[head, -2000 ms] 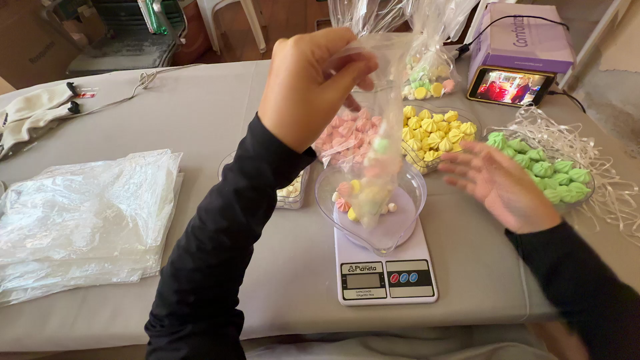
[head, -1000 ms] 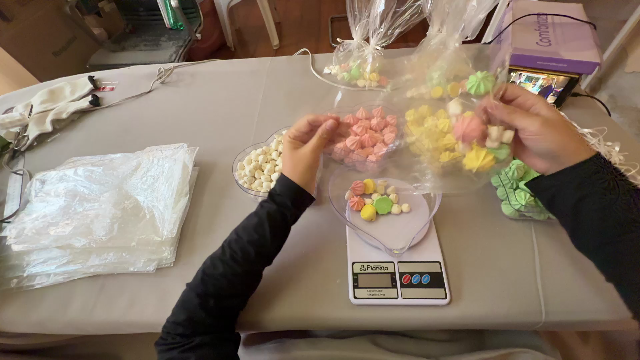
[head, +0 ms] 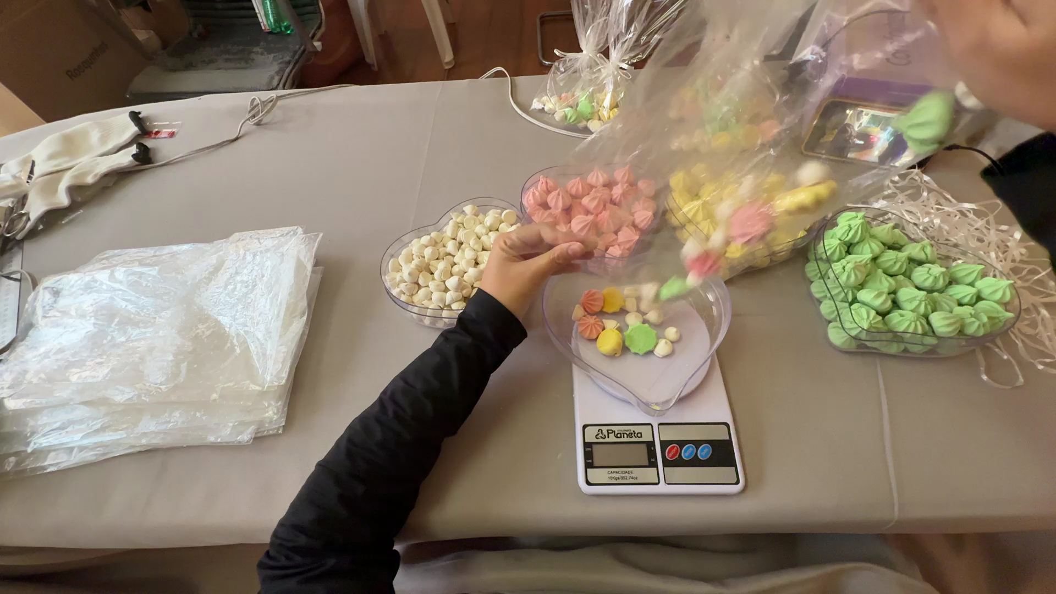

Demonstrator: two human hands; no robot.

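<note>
My left hand (head: 532, 264) pinches the edge of a clear plastic bag (head: 718, 124) over the scale. Blurred at the top right, my right hand (head: 1002, 58) is raised at the bag's other side; its fingers are partly cut off. Pink, yellow, green and white meringue candies tumble inside the bag. Below, a heart-shaped clear dish (head: 561, 330) with several mixed meringues rests on a white digital kitchen scale (head: 660, 487). Behind the dish are containers of pink meringues (head: 594, 198) and yellow meringues (head: 701, 206), the latter partly behind the bag.
White drops fill a heart-shaped dish (head: 450, 256); green meringues (head: 907, 285) fill another at right, beside curled ribbon (head: 1023, 256). A stack of clear bags (head: 165, 338) lies left, with knitted gloves (head: 74, 165) behind. Tied bags (head: 582, 103) and a phone (head: 858, 132) stand at the back.
My right hand has risen toward the upper right, and the candies in the bag have spread. A second ago both hands held the bag lower, with the candies bunched near my right hand.
</note>
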